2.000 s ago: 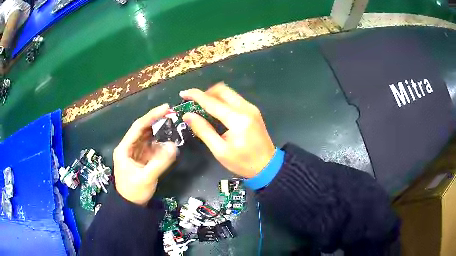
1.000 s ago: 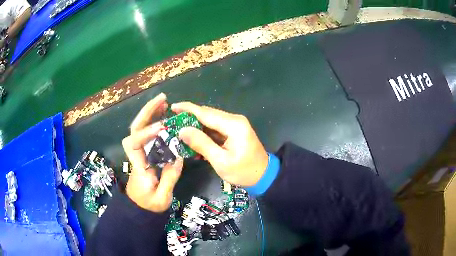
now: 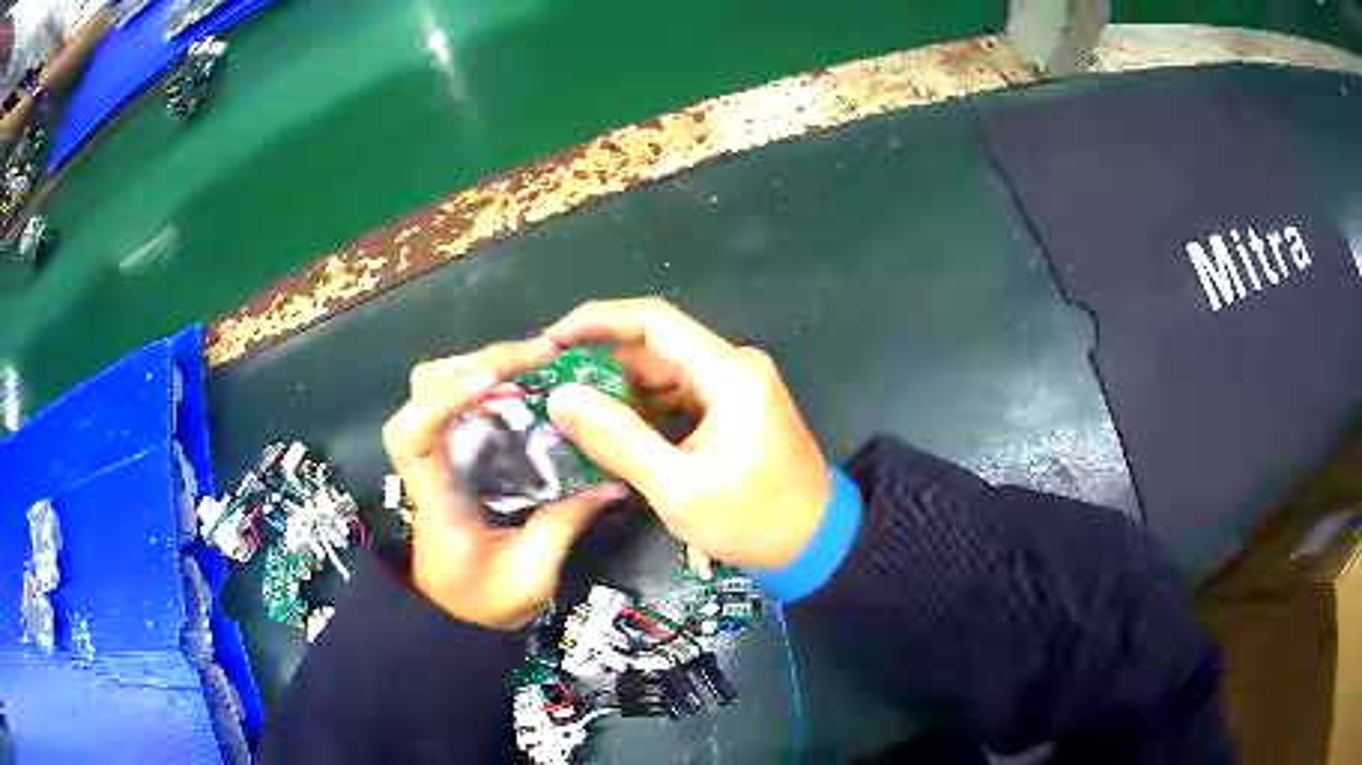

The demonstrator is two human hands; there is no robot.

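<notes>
My left hand (image 3: 475,516) holds a black insert (image 3: 501,460) with white parts, partly blurred, at the centre left. My right hand (image 3: 717,448) grips a green circuit board (image 3: 590,374) with thumb and fingers, close against the insert. A red wire and a white strand show between board and insert. Both hands are bare and above the bench. The fingers hide the edges of both parts, so I cannot tell whether the board is seated.
Wired units lie below my hands (image 3: 620,658) and at the left (image 3: 284,523). Blue corrugated sheets (image 3: 105,553) stand at the left, a black Mitra mat (image 3: 1195,299) and cardboard box (image 3: 1277,658) at right. A rusty rail (image 3: 583,172) edges the green belt (image 3: 344,135).
The board has turned from nearly edge-on to showing its face, and is now more covered by my fingers. My left fingers have closed in around the insert, nearer my right hand.
</notes>
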